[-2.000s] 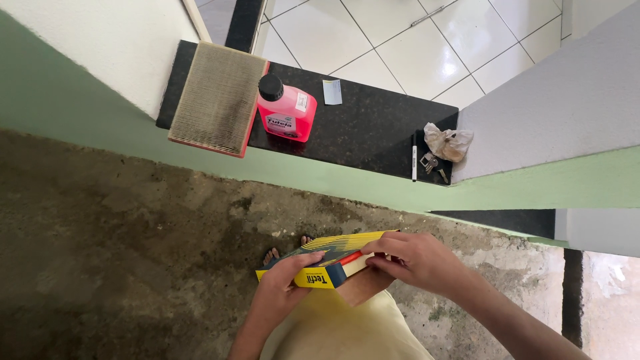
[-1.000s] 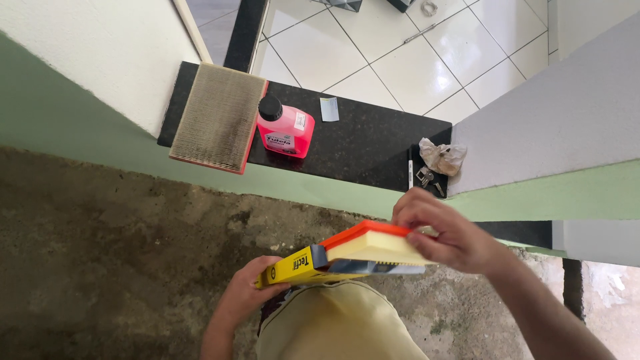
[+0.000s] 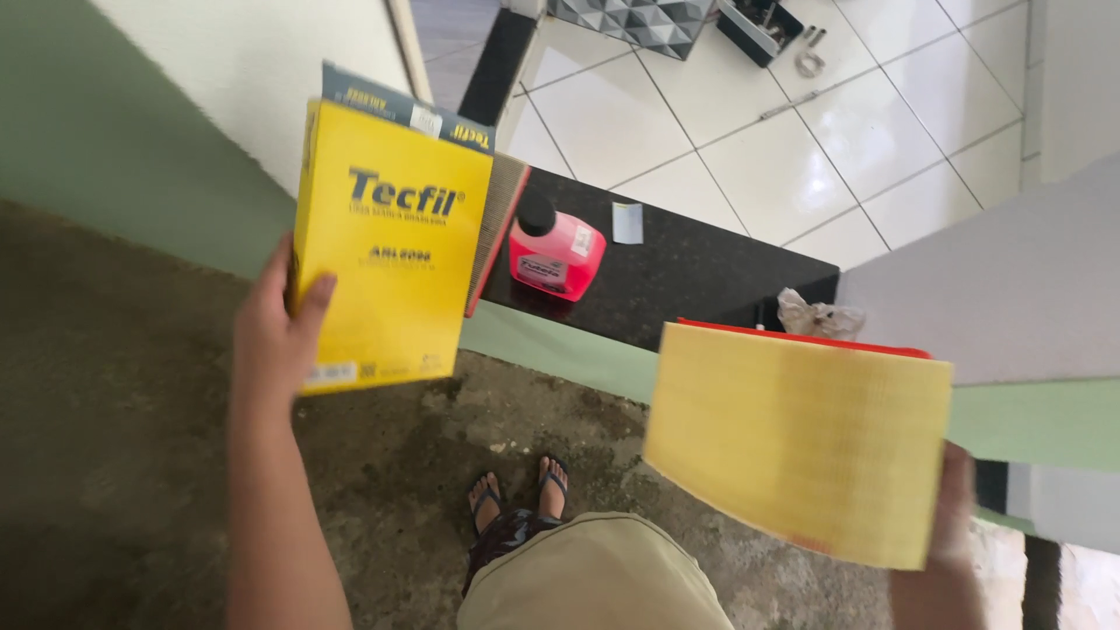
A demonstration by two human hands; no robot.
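Note:
At the left, my left hand (image 3: 284, 324) grips the lower left edge of a yellow Tecfil cardboard box (image 3: 394, 262), whose dark blue end flap stands up at the top. My right hand (image 3: 954, 499), partly hidden and blurred, holds the right edge of a pleated air filter (image 3: 796, 437) with pale yellow paper and a red rim. Behind the box, partly covered by it, a used, greyish air filter (image 3: 503, 214) lies on the black stone ledge. Beside it stands a bottle of pink fluid (image 3: 557, 254) with a black cap.
The black stone ledge (image 3: 639, 302) also bears a small paper slip (image 3: 627, 223) and a crumpled plastic bag (image 3: 818, 315). Beyond it, a toolbox (image 3: 759, 31) and a roll of tape or ring (image 3: 809, 61) lie on white floor tiles. My sandalled feet are on rough concrete.
The pleated filter, partly in the box one second ago, is now fully out in my right hand. My hands have moved far apart, and the box is raised at the left.

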